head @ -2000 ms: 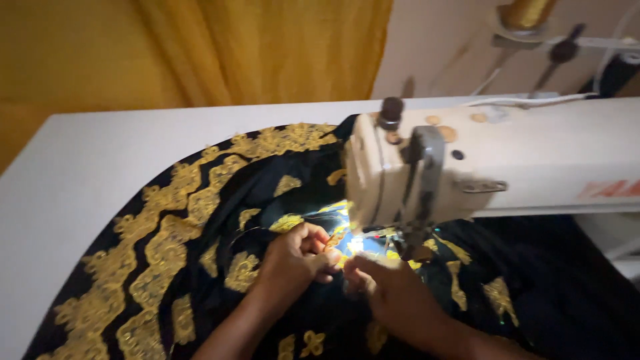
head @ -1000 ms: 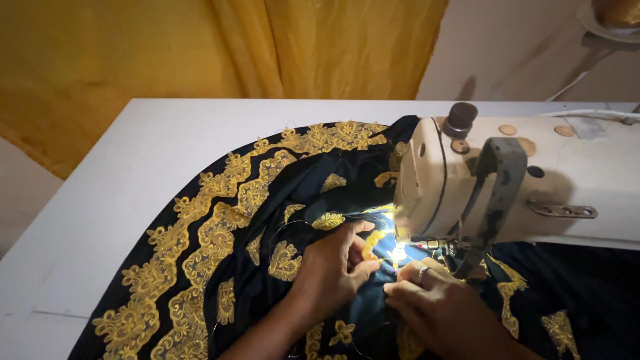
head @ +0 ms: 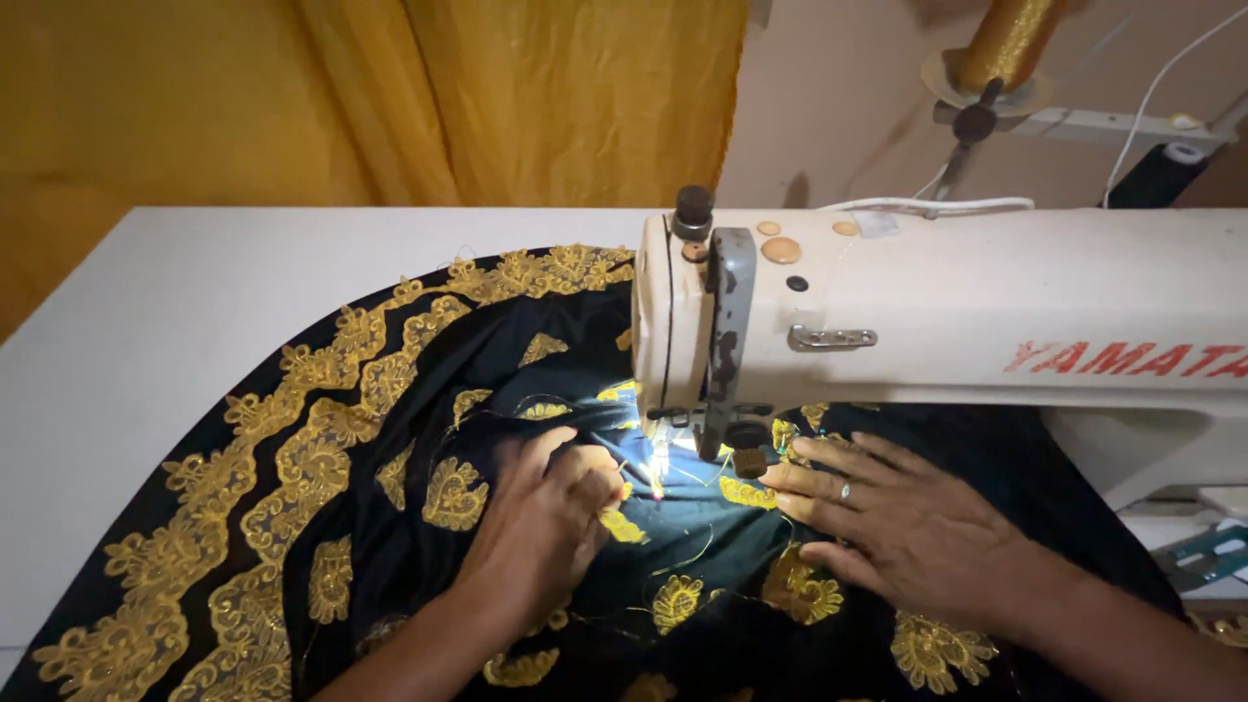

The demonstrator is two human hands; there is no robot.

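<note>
Dark fabric [head: 546, 341] with gold lace appliqués and a scalloped gold border lies spread under the head of a white Yamata sewing machine [head: 926, 302]. A lamp lights the needle area [head: 658, 468]. Left of the needle, my left hand [head: 551, 512] rests on the cloth with fingers curled beside a small gold appliqué [head: 622, 525]; whether it pinches anything is hidden. To the right, my right hand [head: 877, 507], wearing a ring, lies palm down on the fabric with fingers spread, its fingertips near another gold appliqué [head: 749, 491]. Loose threads trail over the cloth.
The white table [head: 195, 263] extends left and behind the fabric. A yellow curtain [head: 546, 97] hangs behind it. A gold thread cone [head: 1009, 49] and a dark spool [head: 1155, 175] stand at the back right. A green metal object [head: 1209, 556] sits under the machine arm at the right.
My hands were close together at the needle and are now apart. My right hand has moved right and flattened on the cloth. The view has shifted.
</note>
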